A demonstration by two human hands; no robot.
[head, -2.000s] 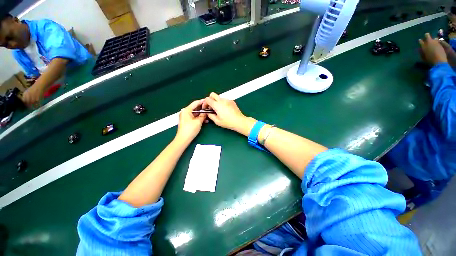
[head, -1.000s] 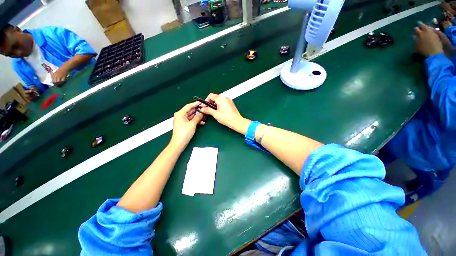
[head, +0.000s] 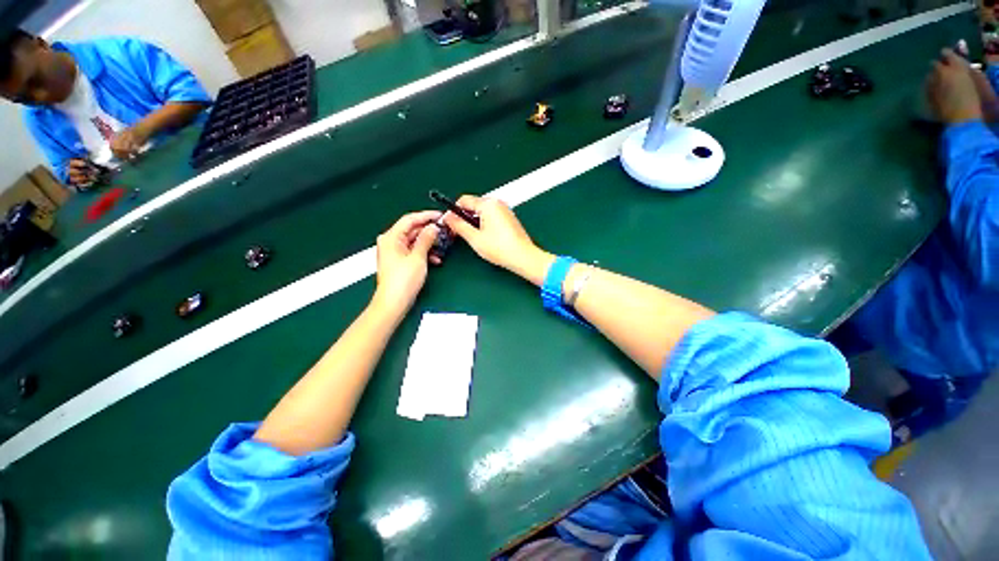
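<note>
My left hand [head: 403,256] holds a small dark electronic unit [head: 441,241] between its fingertips, over the near edge of the white strip. My right hand [head: 493,232] holds a slim dark stick-like tool [head: 454,208], perhaps tweezers, tilted with one end pointing up and left. The fingertips of both hands are close together at the unit. The fingers hide part of the unit. White paper slips [head: 439,366] lie on the green bench below my hands. A blue band [head: 559,284] is on my right wrist.
A white fan [head: 673,159] stands right of my hands. Small dark units [head: 257,256] sit spaced along the green belt [head: 362,164]. A black gridded tray [head: 257,110] is on the far bench beside a person in blue. Dark units [head: 839,81] lie near another person's hands at right.
The dark tool has turned from nearly level to a steep tilt, and my fingertips have shifted around the unit. The units on the belt have moved left. The person opposite has drawn their hands back.
</note>
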